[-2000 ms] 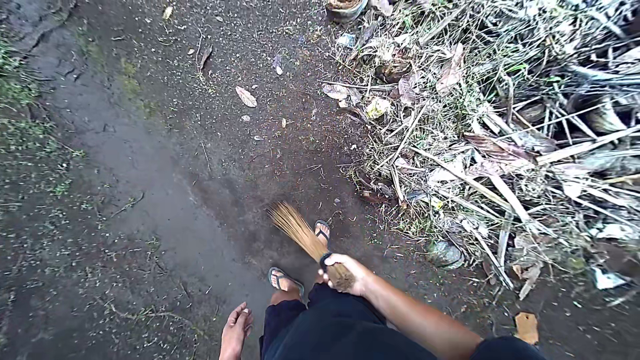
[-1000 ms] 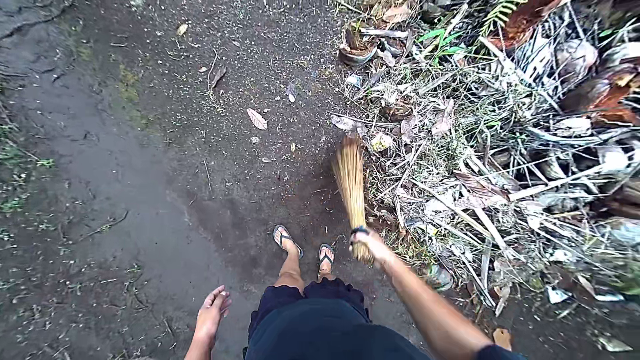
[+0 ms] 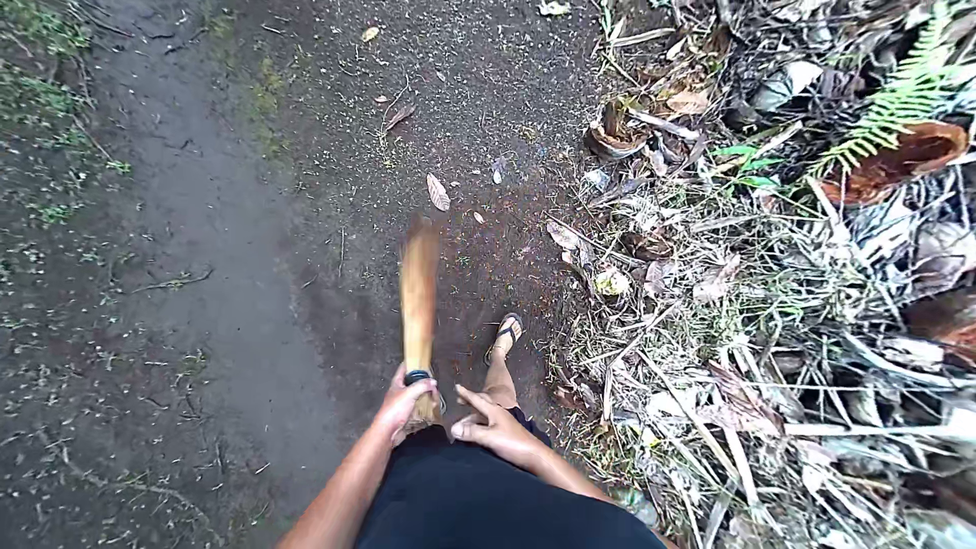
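A short hand broom of thin bristles (image 3: 419,293) points away from me over the dark soil, its bristle end blurred. My left hand (image 3: 408,404) is closed round its bound lower part, just by the dark band. To the right of the broom's butt is my right hand (image 3: 492,428), fingers apart, holding nothing; a small gap separates it from the left hand. One foot in a flip-flop (image 3: 507,332) shows on the ground beyond my right hand. The other foot is hidden.
A heap of dry grass, stalks and leaves (image 3: 686,320) spreads along the right side, with husks (image 3: 614,137) and a green fern frond (image 3: 892,99). A dry leaf (image 3: 438,192) lies on the soil ahead. Low green plants (image 3: 46,137) edge the left side.
The broom, held in my right hand in both earlier frames, is now in my left hand. My right hand has let go of it. Both hands have come close together before my body.
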